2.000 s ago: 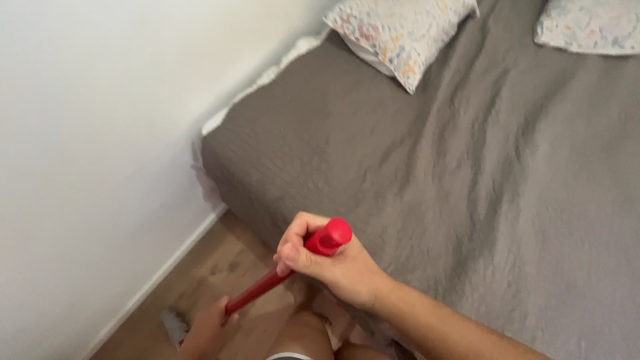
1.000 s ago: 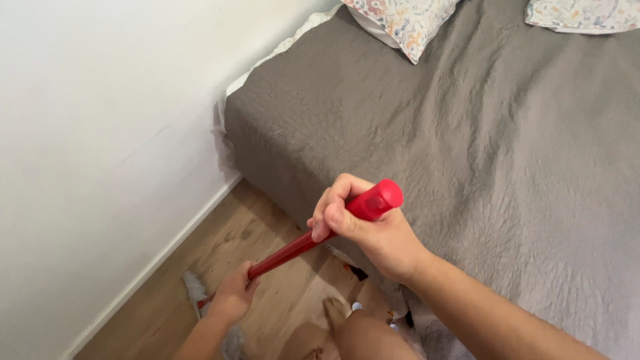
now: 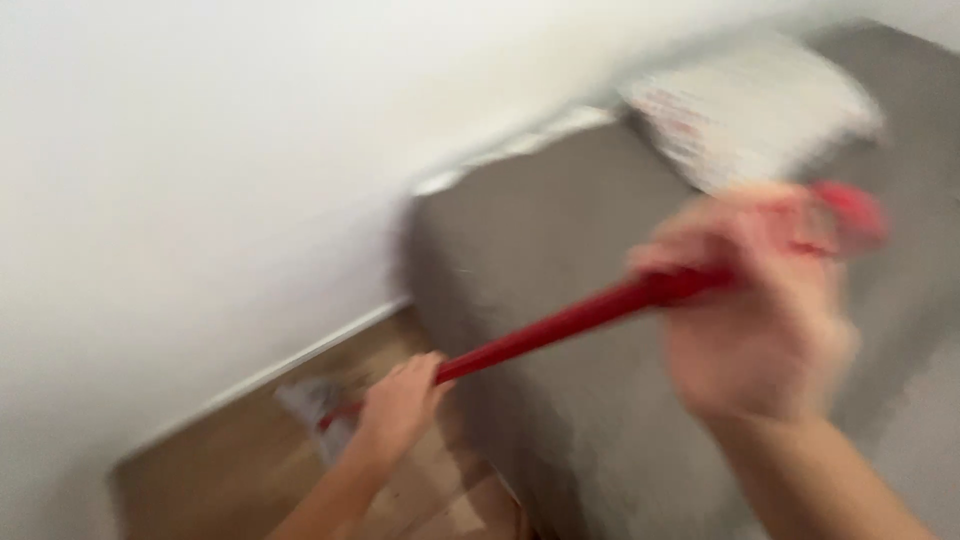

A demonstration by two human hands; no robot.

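Note:
A long red handle [image 3: 555,330] runs slantwise across the view, blurred by motion. My right hand [image 3: 750,300] is closed round its upper part, just below the rounded red end cap. Lower down, my left hand [image 3: 401,405] grips the same handle. At its far end, beyond my left hand, a grey mop head [image 3: 311,409] rests on the wooden floor near the wall; its outline is smeared.
On the right stands a bed with a grey-brown bedspread [image 3: 540,225] and a patterned pillow [image 3: 750,112]. A white wall [image 3: 210,187] with a white baseboard [image 3: 300,356] borders the wood floor [image 3: 202,465].
My right hand has risen and moved right with the handle's upper end. Both hands still hold the handle. The view has turned and is now blurred.

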